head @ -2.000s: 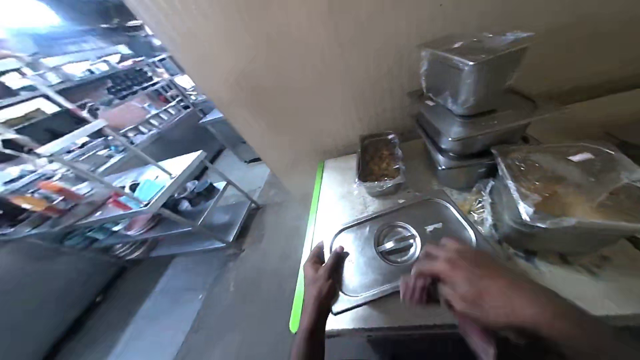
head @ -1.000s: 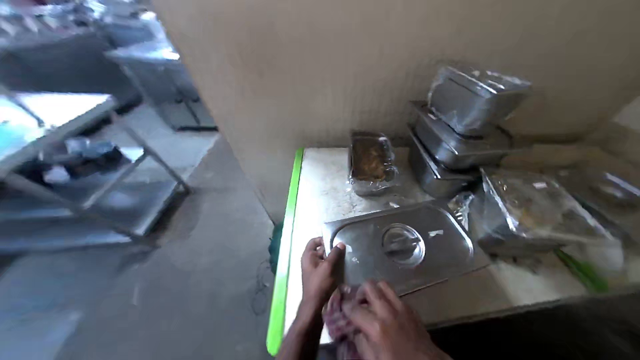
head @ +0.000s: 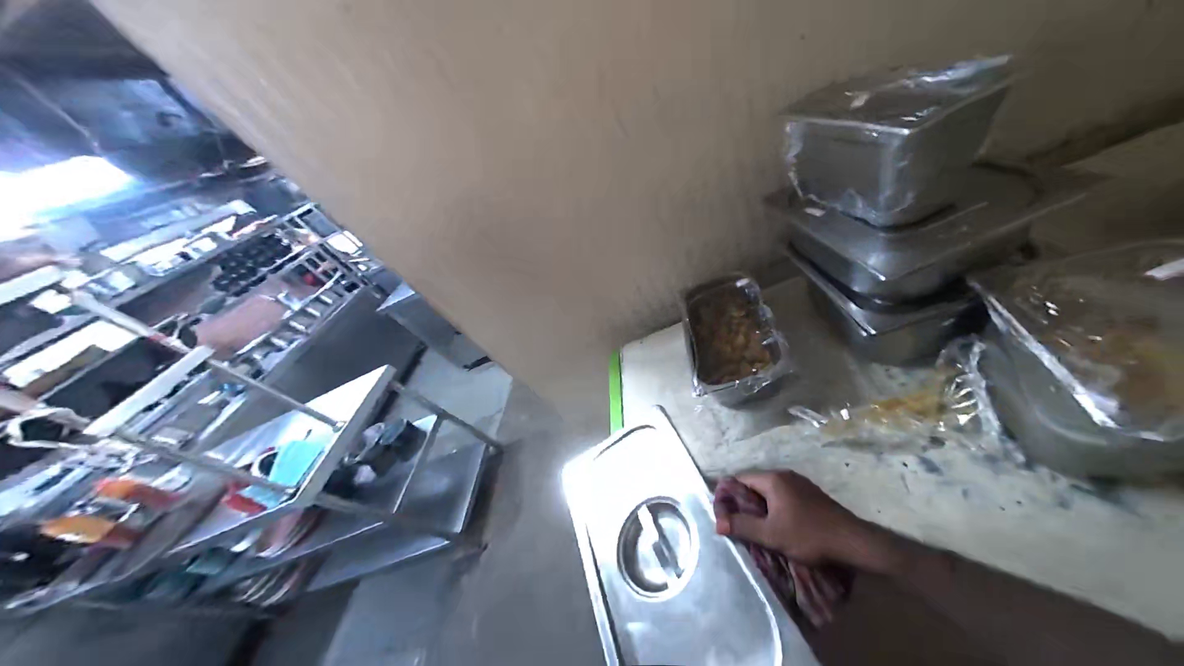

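A stainless steel pan lid (head: 680, 546) with a recessed handle is tilted at the near left part of the worktop. My right hand (head: 786, 520) is closed on a crumpled reddish cloth (head: 803, 585), right beside the lid's right edge. My left hand is out of view, so what it holds is hidden. Beyond the lid stands a small film-wrapped metal pan (head: 737, 342) with brown food in it. A plastic bag (head: 893, 407) with yellowish contents lies on the worktop to its right.
Stacked steel pans (head: 893, 227), the top one film-wrapped, stand against the wall (head: 555, 185). A large film-covered pan (head: 1073, 370) is at the right. A green strip (head: 615, 390) edges the worktop. Metal shelving (head: 370, 490) with kitchenware stands across the floor at left.
The lid, flat on the worktop two seconds ago, is now tilted and turned lengthwise. My left hand has left the view. My right hand with the cloth is now at the lid's right edge.
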